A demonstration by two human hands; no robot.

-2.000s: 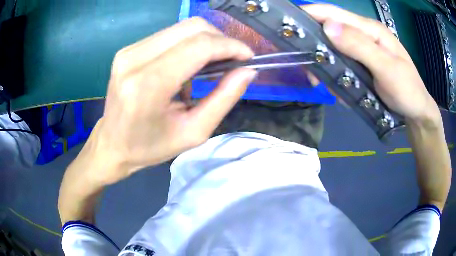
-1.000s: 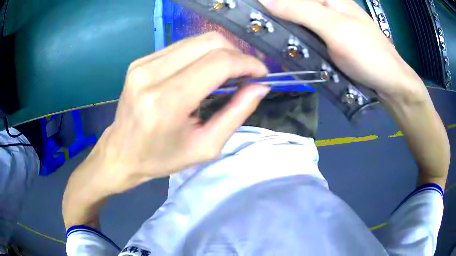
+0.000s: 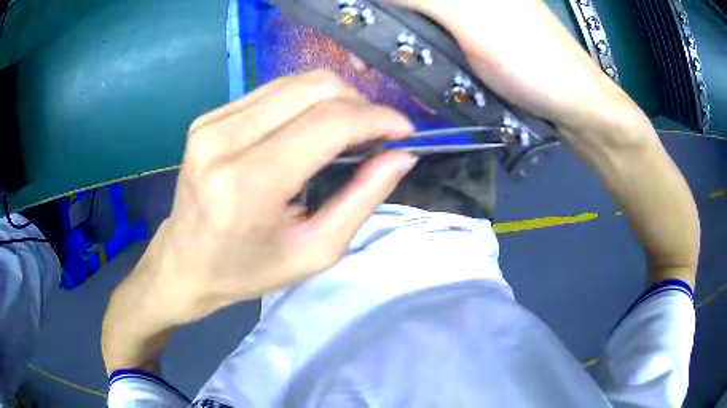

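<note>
My left hand [image 3: 263,187] pinches metal tweezers [image 3: 454,145] between thumb and fingertips. Their tips meet the last seated component [image 3: 511,134] near the lower right end of a dark grey fixture bar [image 3: 434,78]. My right hand [image 3: 526,60] grips the bar along its upper right side; its fingers are partly cut off by the top edge. The bar slants down to the right, its upper end out of view. Several brass-centred components with silver bits sit in a row on it. Whether the tweezers pinch anything is unclear.
Below the bar is a blue bin [image 3: 236,60] with copper-coloured speckle inside, on a green bench [image 3: 119,96]. Another bar [image 3: 594,36] and a dark ribbed stack [image 3: 673,64] lie at the right. A person's white sleeve [image 3: 28,279] shows at the left edge.
The bar has shifted left and up in view with my right hand. The tweezer tips have moved from a middle component along the row to the last one at the lower right.
</note>
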